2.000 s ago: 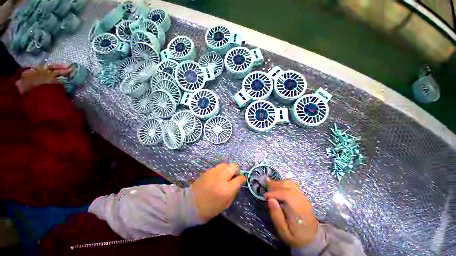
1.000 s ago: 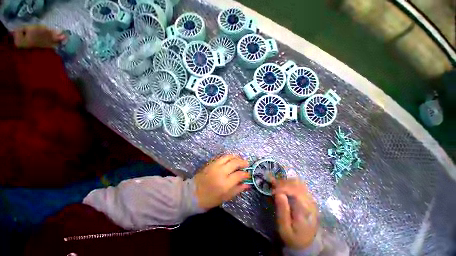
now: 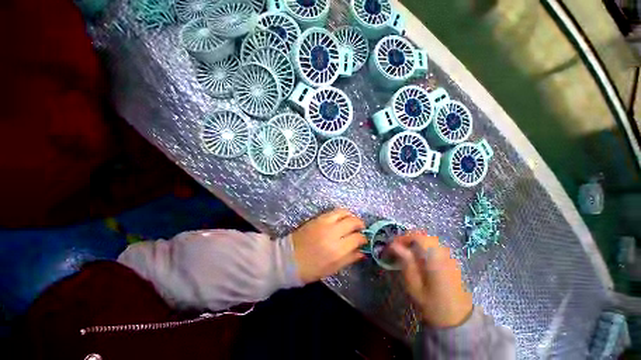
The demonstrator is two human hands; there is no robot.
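An open mint-green fan housing lies on the silvery sheet near the bench's front edge, with dark and grey parts inside. My left hand grips its bracket side from the left, fingers closed around the neck. My right hand is over the right side of the housing, thumb and fingertips close together at its opening. The fingertips are blurred and hide part of the inside. I cannot tell whether they hold a small part.
Loose front grilles lie beyond my left hand. Fan units with dark centres stand farther back. A heap of small mint pieces is to the right. A green conveyor belt runs past the bench's pale edge.
The view has shifted and turned, so the grilles and fan units sit farther right. The neighbouring person's hand has left the picture. My left hand stays on the housing; my right hand still works over it.
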